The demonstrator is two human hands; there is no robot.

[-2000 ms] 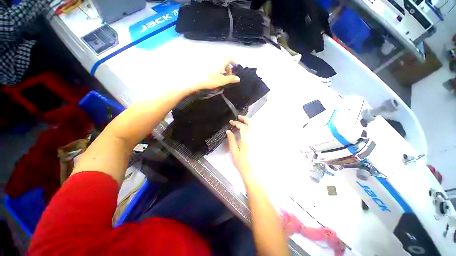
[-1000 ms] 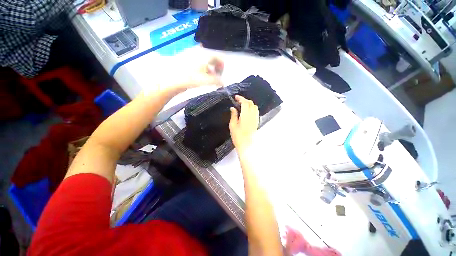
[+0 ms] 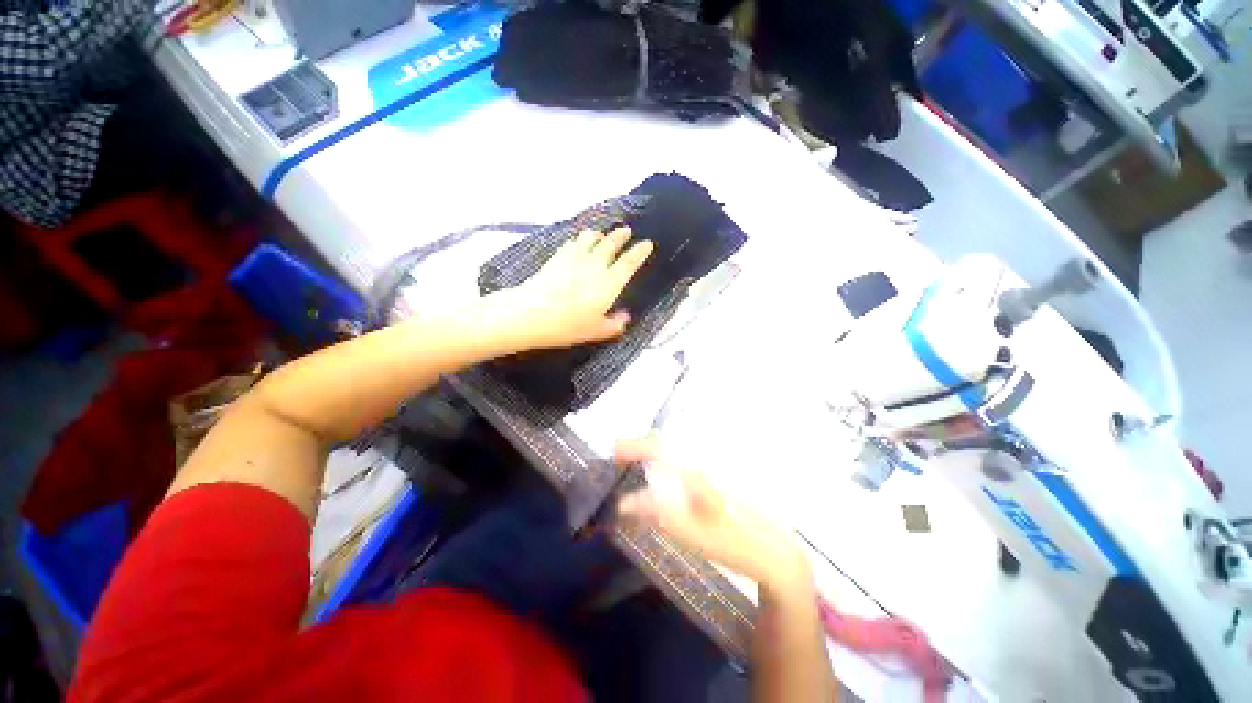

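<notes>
A dark bundle of cut pieces [image 3: 687, 227], black with grey-checked edges, lies slanted on the white table. My left hand [image 3: 570, 291] lies flat on top of it with fingers spread, covering its middle. A loose dark strip [image 3: 460, 236] curves from the bundle's left side towards the table edge. My right hand [image 3: 687, 508] is blurred, over the front edge below the bundle. A small dark cloth piece [image 3: 593, 492] shows beside its fingertips; whether it is gripped is unclear. A thin dark strip end [image 3: 673, 389] lies between bundle and right hand.
The sewing machine head [image 3: 947, 337] stands on the right. A tied dark bundle [image 3: 625, 58] lies at the far side. A pink scrap [image 3: 886, 639] lies near the front edge, a brown square [image 3: 916, 518] near the machine. A blue bin [image 3: 378, 549] stands below the table.
My left hand has come down from above the bundle's far side onto its top. My right hand has left the bundle and moved towards the front edge. The tie no longer shows across the bundle.
</notes>
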